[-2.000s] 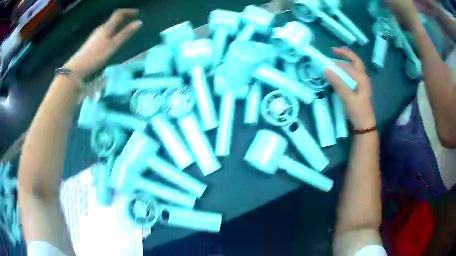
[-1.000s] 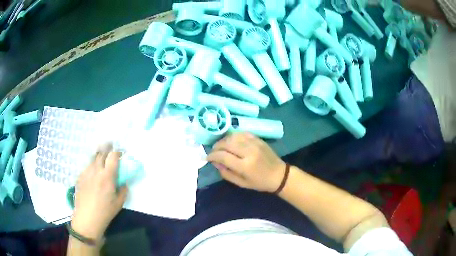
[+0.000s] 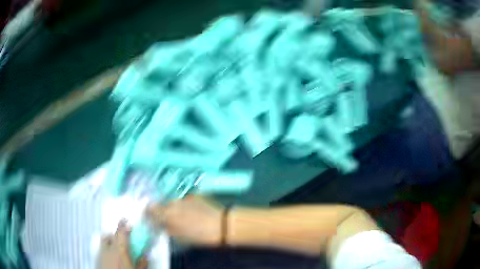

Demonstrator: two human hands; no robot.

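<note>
Everything is motion-blurred. My left hand is at the bottom left, cut off by the lower edge, closed around a turquoise fan that shows only in part. My right hand reaches in from the right, its fingertips close to that fan over the white paper; whether it pinches anything cannot be told. A white label sheet with blurred grey rows lies left of my hands. A large heap of turquoise fans lies beyond them, some reaching over the papers.
More turquoise fans lie at the far left edge. A pale strip runs along the green table. Another person is at the upper right, with a red stool below.
My two hands have come from over the fan heap down to the papers and closer together. Since one second ago, the view has shifted, and heap and papers sit lower in it.
</note>
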